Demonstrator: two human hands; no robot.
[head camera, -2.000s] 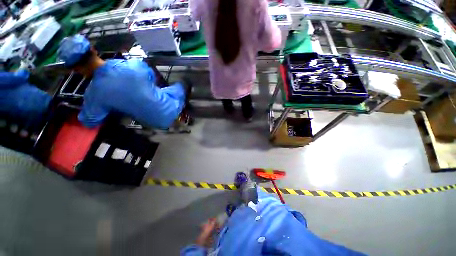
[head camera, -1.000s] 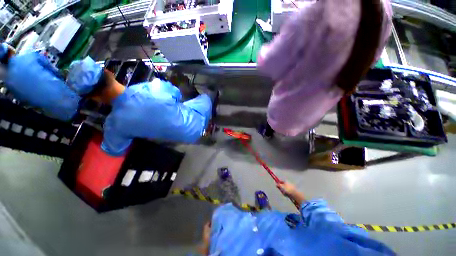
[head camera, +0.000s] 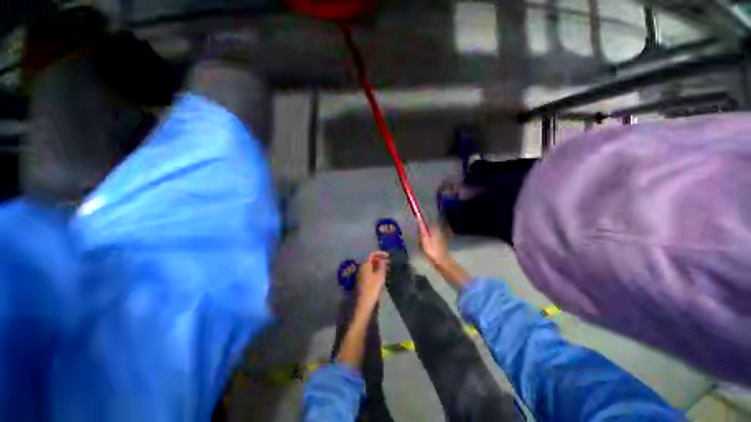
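The broom's long thin red handle (head camera: 385, 132) runs up and away from my right hand. Its red-orange head (head camera: 331, 8) is at the top edge, partly cut off and blurred. My right hand (head camera: 433, 246) is closed around the near end of the handle. My left hand (head camera: 372, 276) is in front of my legs, not on the handle, with its fingers bent; it is small and blurred, and nothing shows in it.
A person in a blue smock (head camera: 181, 222) is close on the left. A person in a pink smock (head camera: 642, 222) is close on the right. Metal frame bars (head camera: 634, 86) cross the upper right. Yellow-black floor tape (head camera: 398, 348) passes behind my feet.
I have moved forward between the two people, and the view has tilted down. The broom head has moved farther ahead, to the top edge. My left hand has come up in front of my legs.
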